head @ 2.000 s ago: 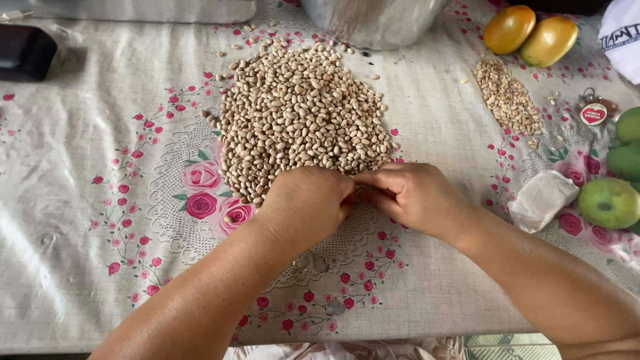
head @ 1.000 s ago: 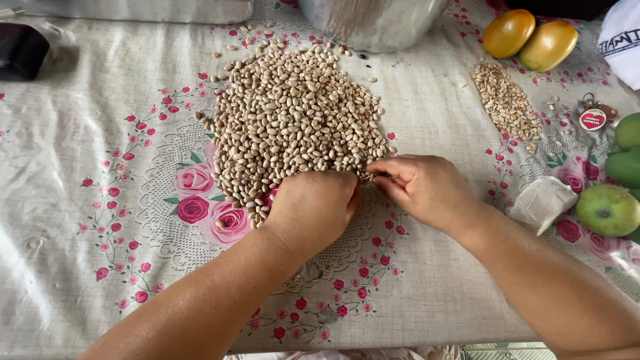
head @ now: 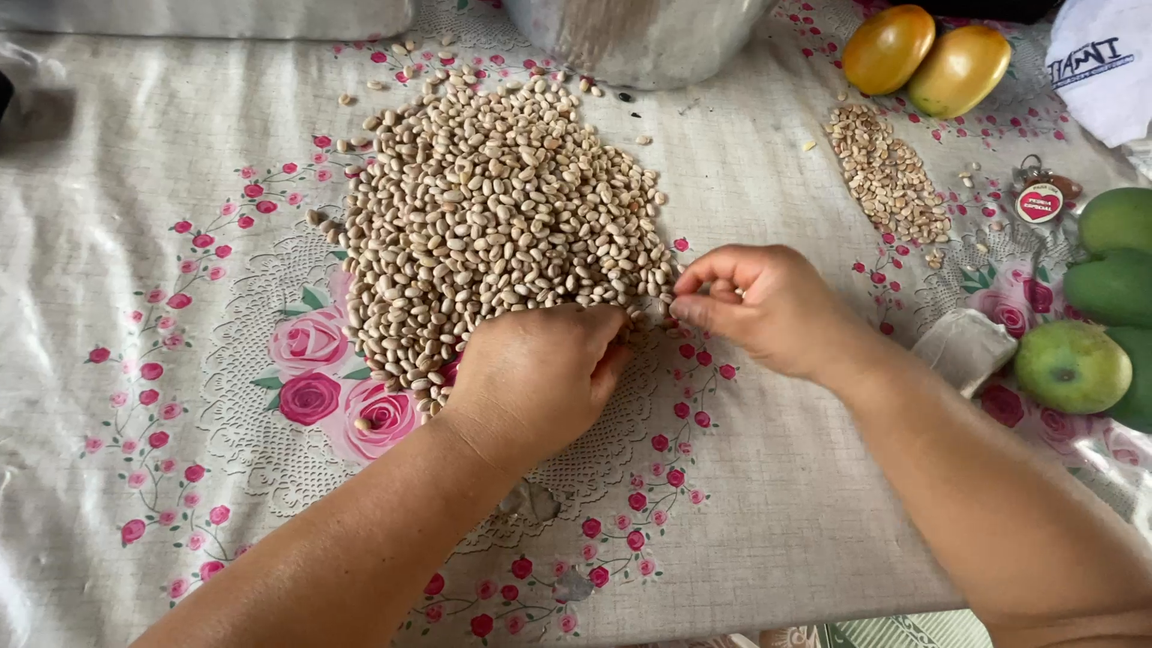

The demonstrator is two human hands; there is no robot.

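Note:
A large heap of pale beans (head: 504, 198) lies on the flowered tablecloth (head: 792, 504). At its near edge rests my left hand (head: 540, 373), fingers curled down against the beans, their tips hidden; whether it holds any cannot be told. Just off the heap's right edge is my right hand (head: 751, 306), thumb and forefinger bent toward each other by a few beans. Something small and pale shows between its curled fingers, too small to name. A smaller patch of pale, broken-looking beans (head: 886, 171) lies apart at the upper right.
A metal pot (head: 639, 40) and a metal container (head: 207, 16) stand at the back. To the right are yellow-orange fruits (head: 958, 72), a white cloth with writing (head: 1102, 67), a keychain with a heart (head: 1039, 202), green mangoes (head: 1075, 367) and a crumpled white wrapper (head: 965, 349).
My right hand has moved a little to the right, away from my left hand, which stays at the near edge of the heap. Two seconds ago their fingers were close together.

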